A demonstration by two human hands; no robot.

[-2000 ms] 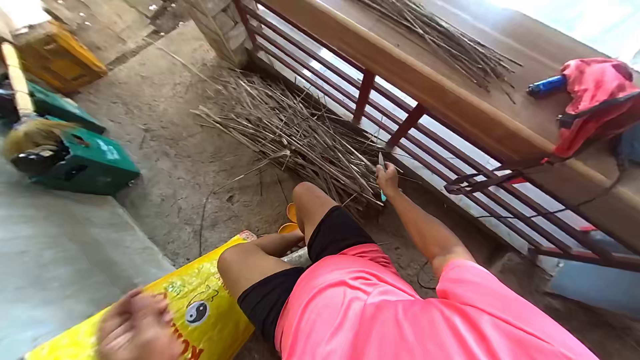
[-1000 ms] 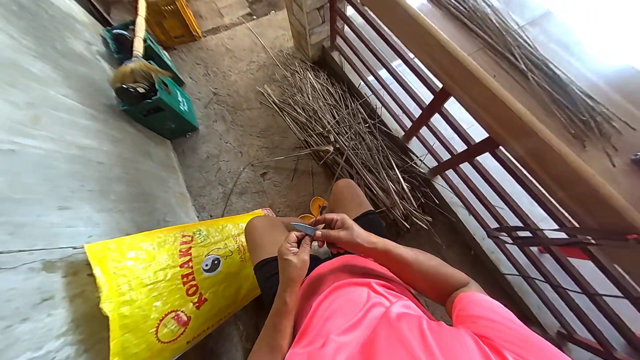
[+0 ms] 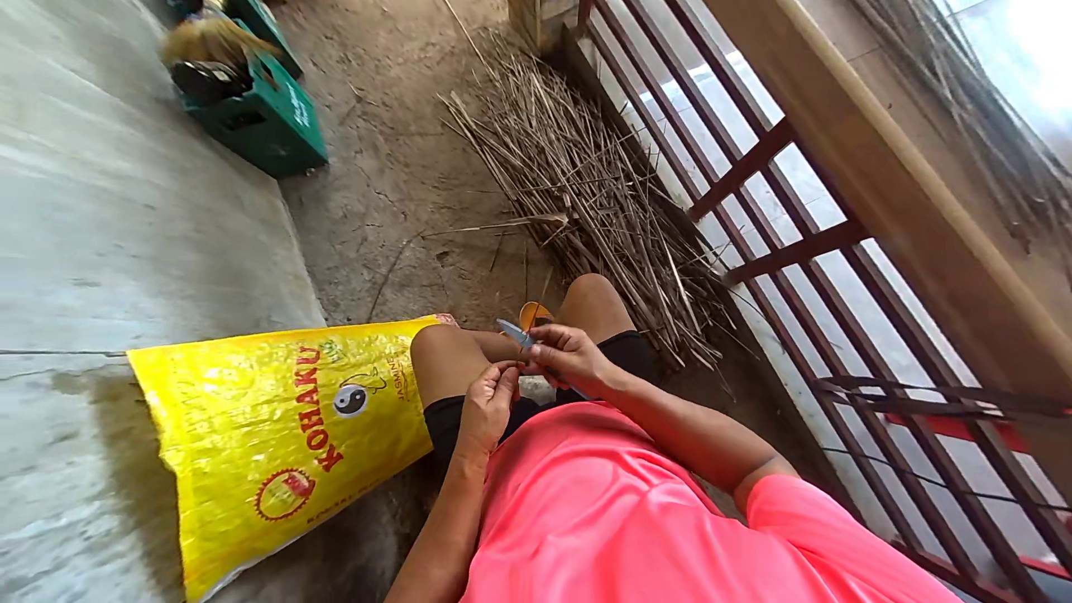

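Observation:
My right hand point(image 3: 571, 358) is closed around a small knife point(image 3: 514, 332), whose grey blade points up and left above my lap. Beside it, my left hand point(image 3: 490, 400) pinches something small and thin between thumb and fingertips; what it is cannot be told. The two hands nearly meet over my thighs. Past my knees, a heap of dry thin sticks point(image 3: 586, 184) lies on the ground along the railing. A yellow printed sack point(image 3: 226, 419) lies flat by my left leg.
A green plastic crate point(image 3: 272, 121) with a straw broom head point(image 3: 213, 42) stands at upper left by the concrete wall point(image 3: 109, 209). On the right runs a brown-red railing point(image 3: 741, 177) with a wooden top; more sticks point(image 3: 963, 92) lie beyond. An orange slipper point(image 3: 533, 315) shows between my knees.
Two seconds ago my left hand was over the yellow sack and my right hand, with the knife, was by the stick heap. Both have come together over my lap. The view has turned.

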